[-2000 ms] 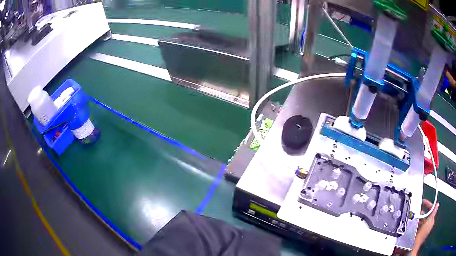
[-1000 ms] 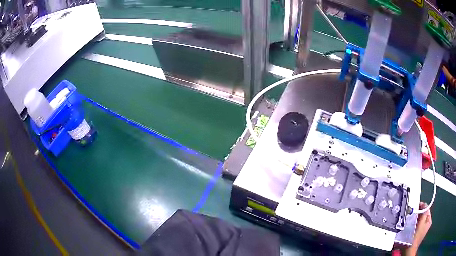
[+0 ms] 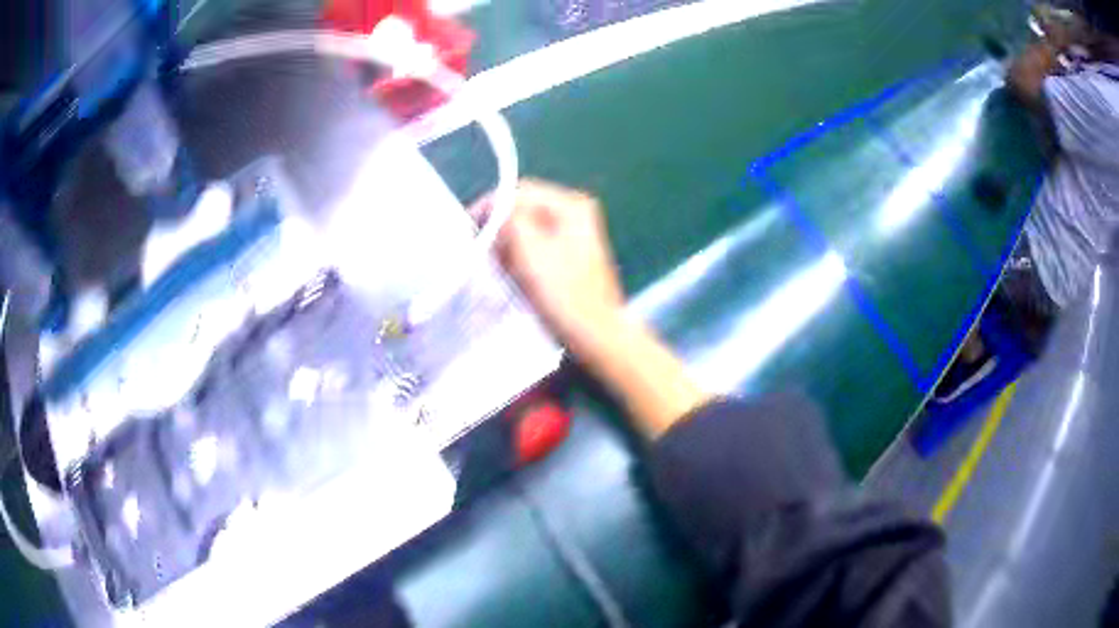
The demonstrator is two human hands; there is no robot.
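Note:
The picture is strongly blurred. My right hand (image 3: 558, 245), bare with a dark sleeve, is at the right edge of the machine's silver top (image 3: 497, 350), beside the white hose (image 3: 504, 145). Its fingertips are blurred, so whether they hold anything cannot be told. The grey housing (image 3: 276, 380), with small pale parts, lies on the white fixture plate (image 3: 368, 503). A blue bar (image 3: 160, 294) runs behind the housing. A round red button (image 3: 540, 429) is at the machine's front right. My left hand is out of the picture.
A red bin (image 3: 423, 80) with white items stands behind the machine. The green bench (image 3: 687, 172) carries blue tape outlines and white strips. Another person (image 3: 1086, 160) in a light top is at the far right, near a blue bin (image 3: 982, 399).
The view has swung to the right, so the machine now fills the left side. My right hand and forearm show much more fully. The blue bins at the far left have left the picture.

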